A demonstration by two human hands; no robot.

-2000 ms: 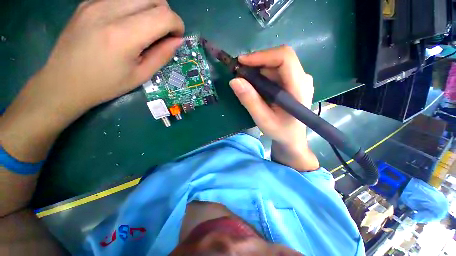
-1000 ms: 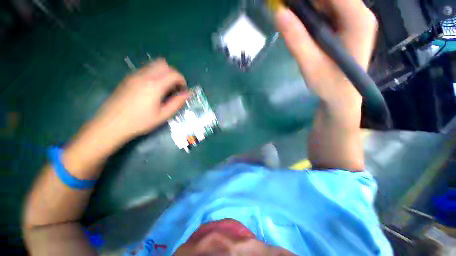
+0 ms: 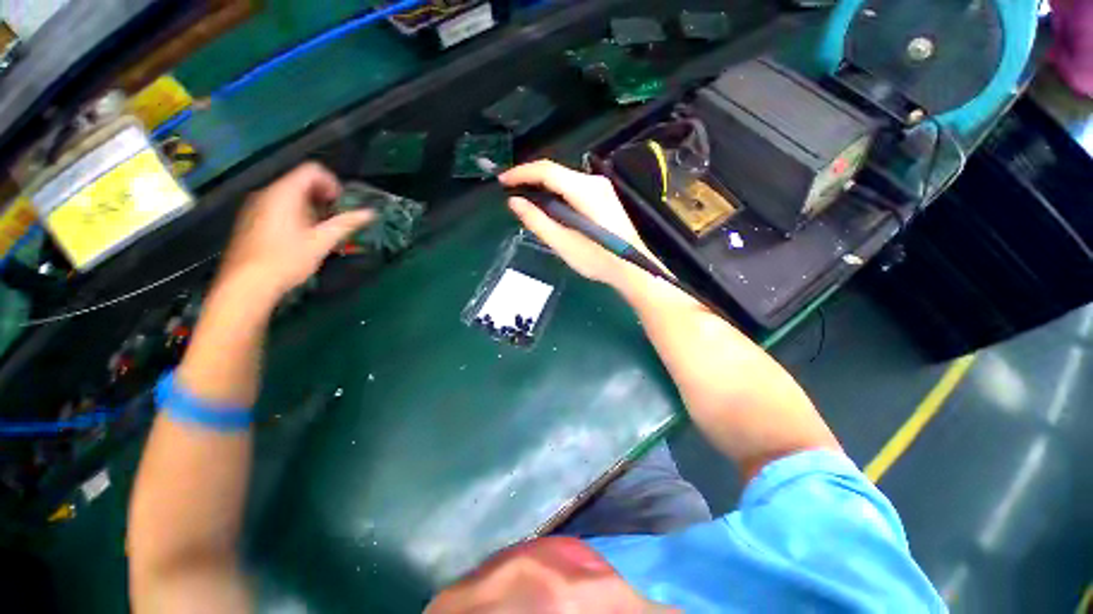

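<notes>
A populated green circuit board (image 3: 393,223) with an orange part at its near left corner lies on or just over the dark strip beyond the mat. My left hand (image 3: 285,234), blurred and with a blue wristband, is at its left edge, the thumb overlapping it; whether it grips the board is unclear. My right hand (image 3: 579,214) holds the black soldering iron (image 3: 599,235), its front end pointing at another green board (image 3: 468,152). A clear tray (image 3: 518,296) with a white bottom and several small black pieces lies on the green mat, nearer me.
More green boards (image 3: 519,109) lie along the dark strip (image 3: 448,110). At right are a dark open box with a yellowish block (image 3: 699,205), a black unit (image 3: 781,142) and a turquoise-rimmed round device (image 3: 1019,42). A yellow-white card (image 3: 110,204) is at far left.
The view has swung to the far side of the bench. My left hand and the board with the orange part are now by the dark strip, and the iron is near the other boards.
</notes>
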